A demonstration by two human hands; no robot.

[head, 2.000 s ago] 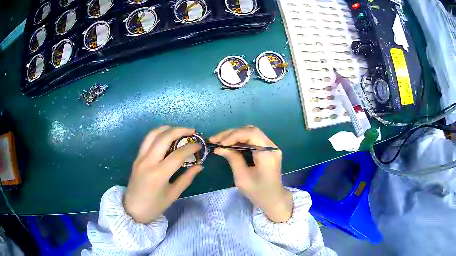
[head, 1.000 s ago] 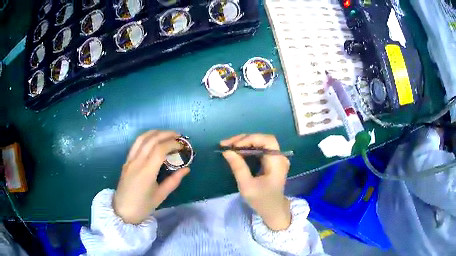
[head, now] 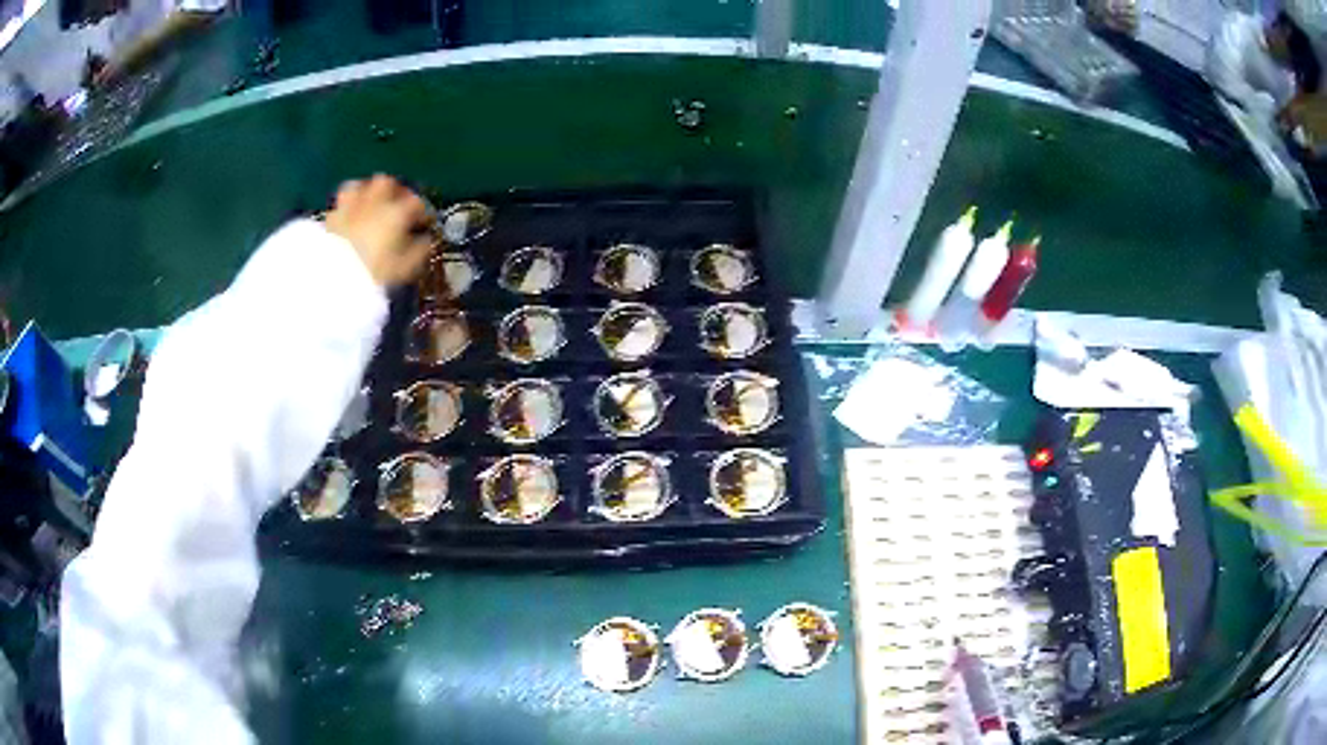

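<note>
My left hand (head: 381,230) reaches over the back left of the black case tray (head: 684,539). It is slightly blurred, and its fingertips are beside or on a round watch case (head: 464,221) in the back row; whether they grip it cannot be told. Rows of silver watch cases (head: 630,333) sit in the tray, and several back compartments are empty. Three watch cases (head: 709,643) lie side by side on the green mat in front of the tray. A pile of small metal parts (head: 389,614) lies left of them. My right hand is not in view.
The cream parts board (head: 931,539), pinkish syringe (head: 979,696) and black dispenser controller (head: 1196,582) are at right. Three small bottles (head: 949,272), a plastic bag (head: 910,399) and white tissue (head: 1113,376) lie behind them. A metal upright (head: 905,160) stands behind the tray. A person is at top right.
The view has shifted towards the back of the bench. My left hand has moved from the mat to the tray. Three cases now stand on the mat instead of two. My right hand has left view.
</note>
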